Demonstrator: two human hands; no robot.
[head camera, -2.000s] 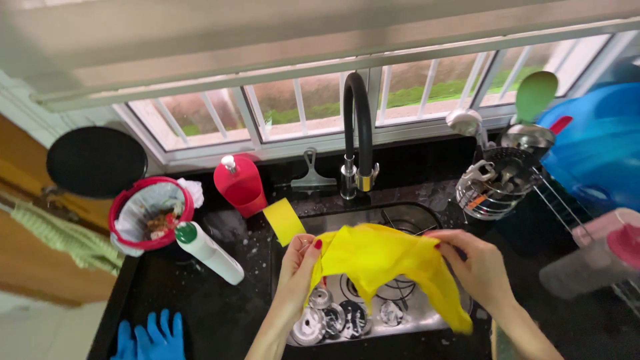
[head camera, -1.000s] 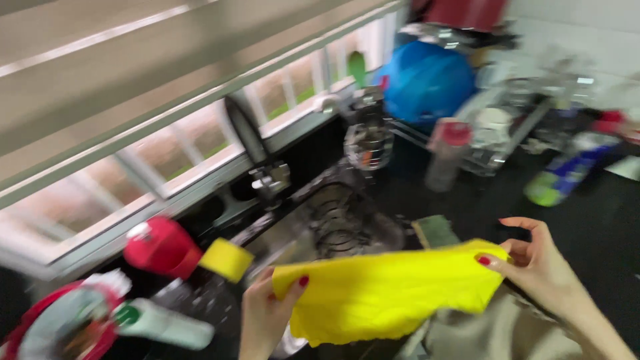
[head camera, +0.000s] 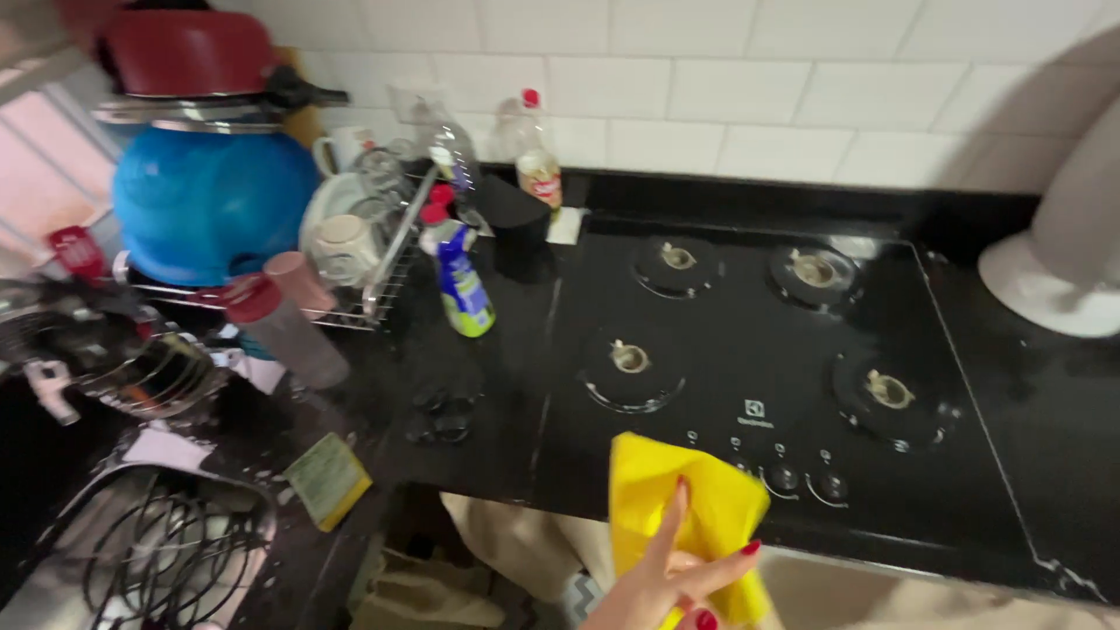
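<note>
My left hand (head camera: 669, 582), with red nails, comes in at the bottom centre, its fingers spread over a yellow cloth (head camera: 639, 477) that it holds. The cloth hangs partly folded at the front edge of a black glass cooktop (head camera: 752, 350), beside the knobs. Part of the hand's grip is hidden at the frame's lower edge. My right hand is out of view. Left of the cooktop, a spray bottle with blue and green parts (head camera: 464, 280) stands upright. A sponge with a green face and yellow side (head camera: 328, 481) lies beside the steel sink (head camera: 267, 534).
A wire dish rack (head camera: 350, 319) holds a blue bowl (head camera: 210, 206), cups and glasses. A translucent bottle with a red lid (head camera: 293, 341) and a utensil holder (head camera: 166, 376) are near the sink. A bottle with a red cap (head camera: 536, 162) stands behind; a white object (head camera: 1063, 254) is at right.
The view has swung right from the sink to the cooktop. Both hands held the cloth stretched between them earlier; now one hand is seen on it and the cloth is bunched.
</note>
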